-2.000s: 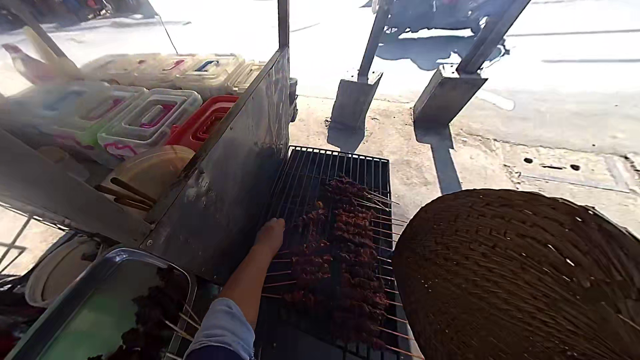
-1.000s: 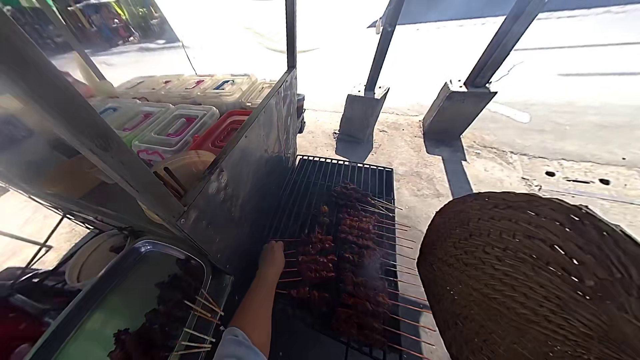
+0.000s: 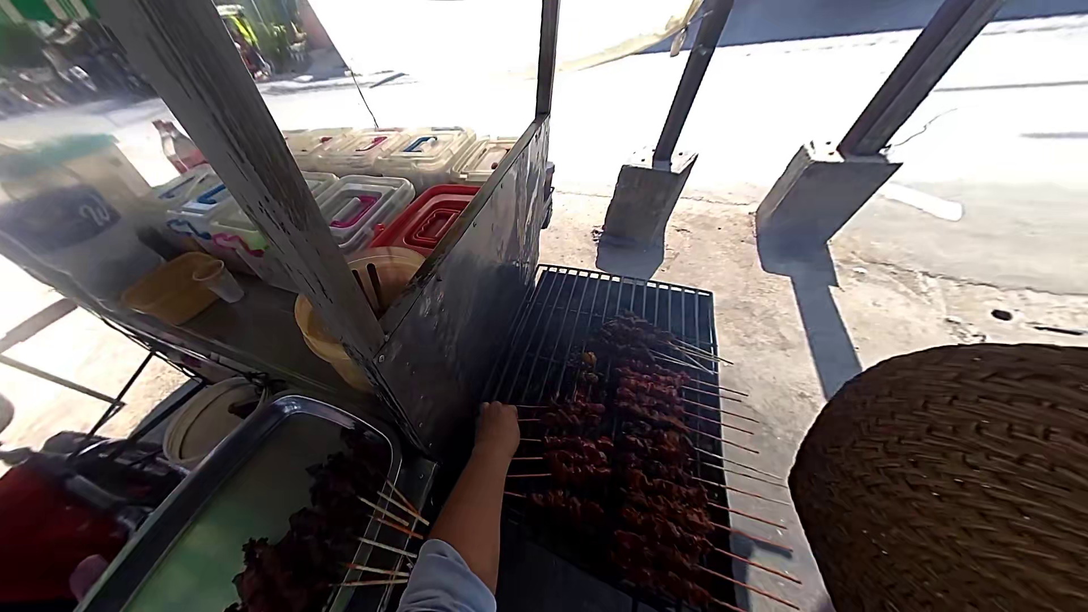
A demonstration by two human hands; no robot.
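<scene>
Two columns of skewered meat [image 3: 659, 450] lie on a black wire grill grate [image 3: 629, 280], their sticks pointing outward on both sides. At the grate's left side, my left hand [image 3: 498, 429] has its fingers closed around the stick end of a skewer in the left column. A large woven fan [image 3: 952, 476] fills the lower right, beside the grill; my right hand is not visible. Left of my forearm, more dark meat skewers [image 3: 319, 518] lie in a metal tray [image 3: 293, 408].
A metal panel [image 3: 476, 314] stands along the grill's left side. Beyond it are lidded plastic containers [image 3: 365, 204], a round tub [image 3: 331, 348] and a wooden post [image 3: 255, 170]. Two posts in concrete footings [image 3: 642, 200] rise behind the grill.
My left hand stays at the grill's left edge, now by a skewer's stick end. The fan has shifted to the right and down in view.
</scene>
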